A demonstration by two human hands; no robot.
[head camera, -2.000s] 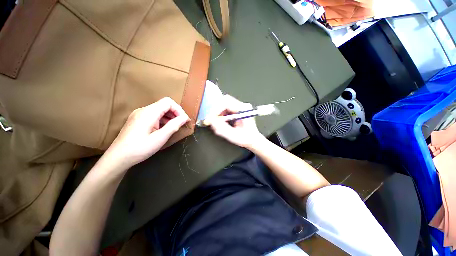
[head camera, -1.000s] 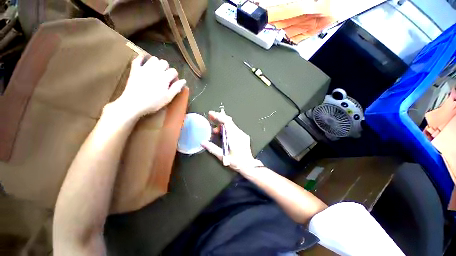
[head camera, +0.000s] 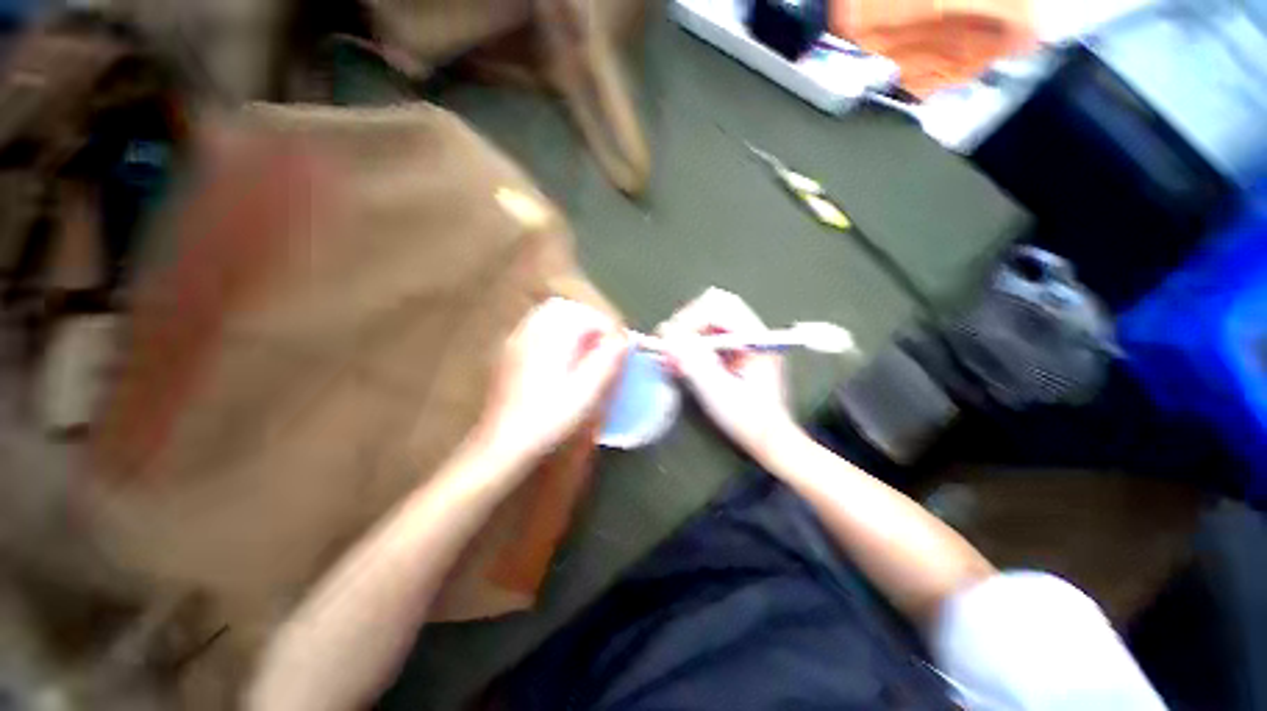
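The tan-brown canvas bag body (head camera: 375, 320) lies at the left and centre, blurred, with an orange-brown leather trim (head camera: 535, 535) along its right edge. My left hand (head camera: 556, 375) pinches the bag's edge near the top of the trim. My right hand (head camera: 730, 368) holds a slim pale pen-like tool (head camera: 785, 338), its tip end pointing left at my left fingertips. The exact contact of the tip is too blurred to tell. A round white disc (head camera: 642, 403) lies beside the trim, below the two hands, partly covered by the bag and my left hand.
A yellow-and-black corded tool (head camera: 813, 199) lies on the dark green table (head camera: 695, 153). A bag strap (head camera: 611, 118) and white power strip (head camera: 820, 70) are at the back. A blurred fan (head camera: 1035, 327) and blue crate (head camera: 1209, 333) stand at the right, dark apron (head camera: 667, 611) below.
Since one second ago, my left hand has moved down along the bag edge and my right hand has brought the tool up to it, now lying sideways. The camera view has shifted.
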